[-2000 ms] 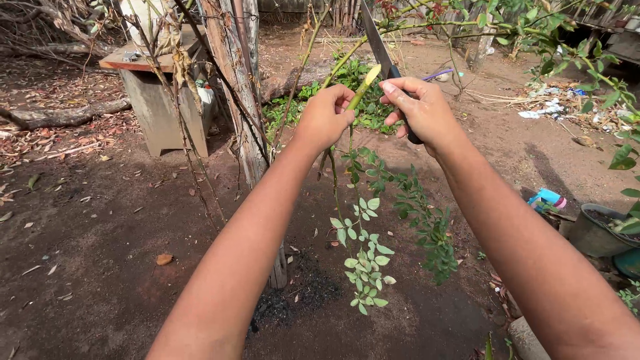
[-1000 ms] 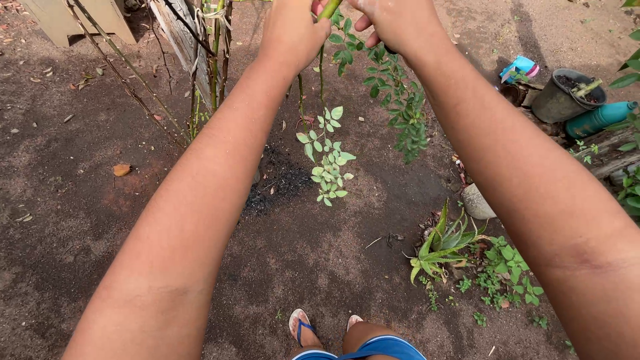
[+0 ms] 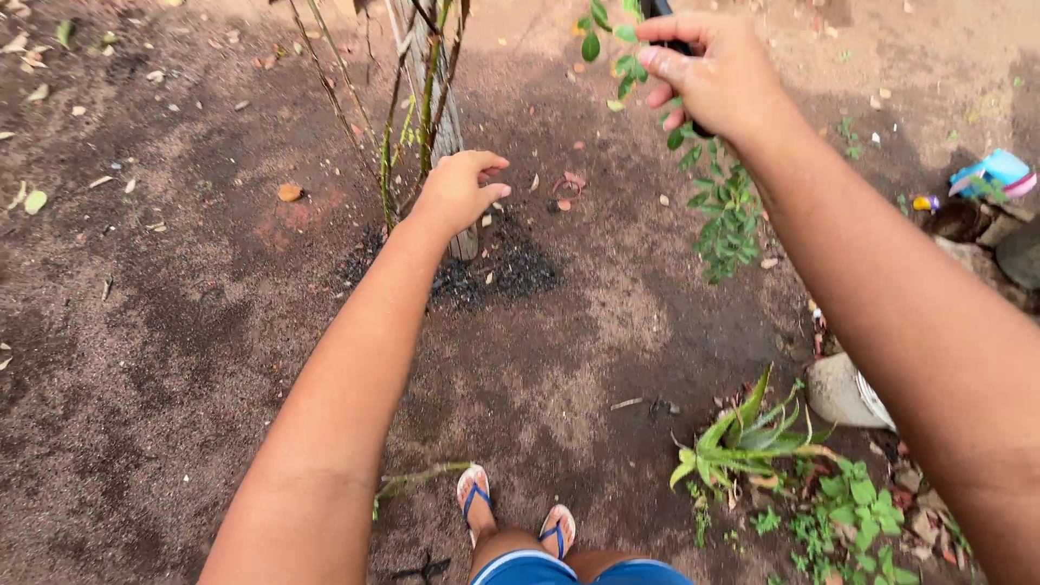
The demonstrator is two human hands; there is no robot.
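Note:
My left hand (image 3: 465,188) is empty, its fingers apart and slightly curled, in front of the wooden post (image 3: 435,89) and the thorny green stems (image 3: 426,114). Up and to the right, my right hand (image 3: 703,73) grips the black handle (image 3: 660,11) of a knife whose blade is out of view above. Leafy green sprigs (image 3: 727,219) hang behind and below that hand. On the ground near my feet lies a cut green stem (image 3: 422,478), partly hidden behind my left forearm.
Dark charcoal-like bits (image 3: 520,268) surround the post's foot. At lower right grow an aloe-like plant (image 3: 743,443) and leafy weeds (image 3: 853,512), beside a pale container (image 3: 845,392). A blue and pink plastic item (image 3: 995,172) lies farther right. My sandalled feet (image 3: 478,496) stand below.
My hands have moved apart; the left has let go of the green stem it held. A cut stem now lies by my feet. The view has tilted down.

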